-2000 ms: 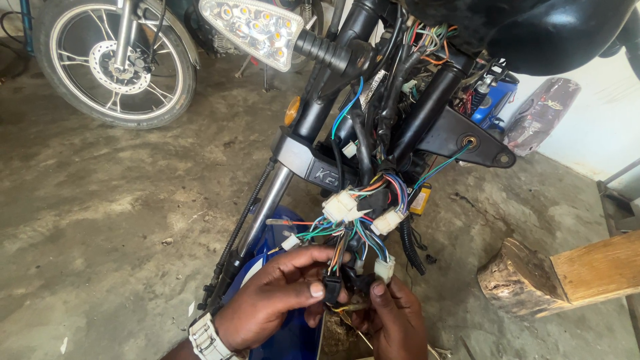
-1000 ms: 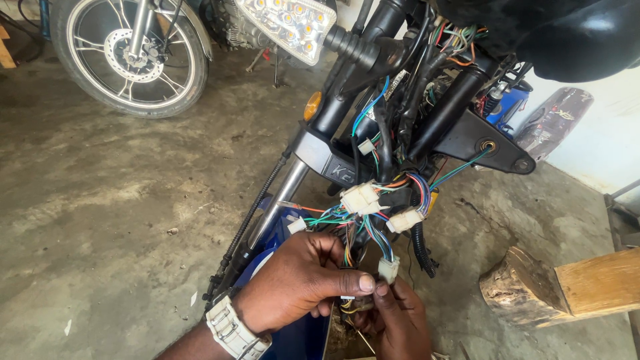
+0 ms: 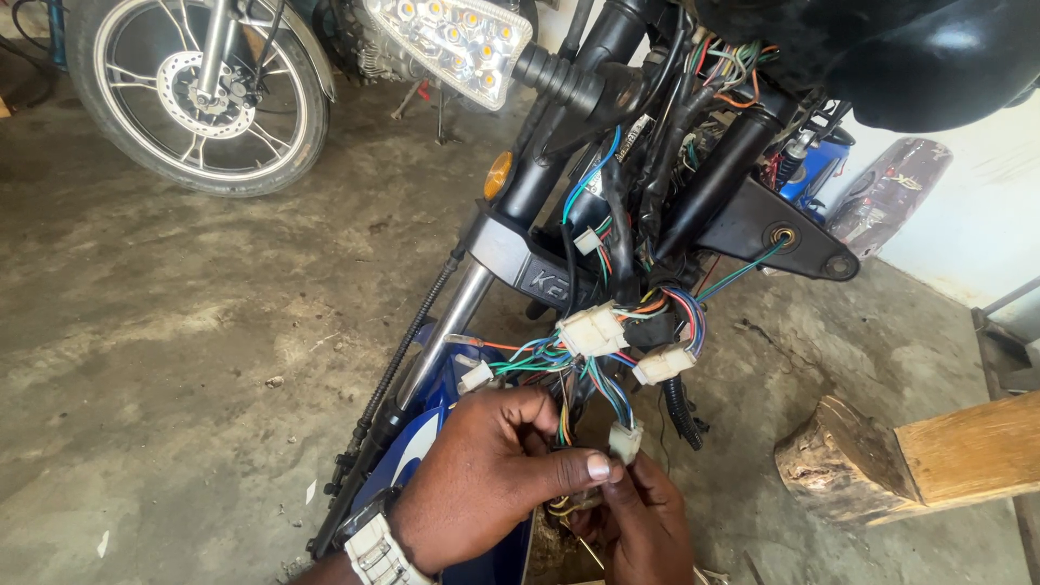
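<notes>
My left hand [image 3: 479, 479], with a watch at the wrist, closes around a bundle of thin wires [image 3: 565, 406]; what its fingertips grip is hidden. My right hand [image 3: 642, 520] meets the left thumb just below a white wire connector [image 3: 625, 441], its fingers curled around something I cannot make out. Yellow wires [image 3: 569, 508] show between the hands. Above them sit a large white connector [image 3: 593, 330] and another white connector [image 3: 665, 364], with coloured wires. A small white connector [image 3: 476, 377] lies at the left. All hang before the motorcycle's front fork [image 3: 463, 305].
A turn signal lamp [image 3: 455, 45] juts out at the top. A black headlight bracket [image 3: 772, 236] stands right of the fork. A wooden block and beam [image 3: 967, 447] lie at the lower right. Another motorcycle's front wheel [image 3: 203, 97] stands at the upper left.
The black connector seen in my left fingers two seconds ago is now hidden. My left hand has turned over it, and its thumb has come across to my right fingertips.
</notes>
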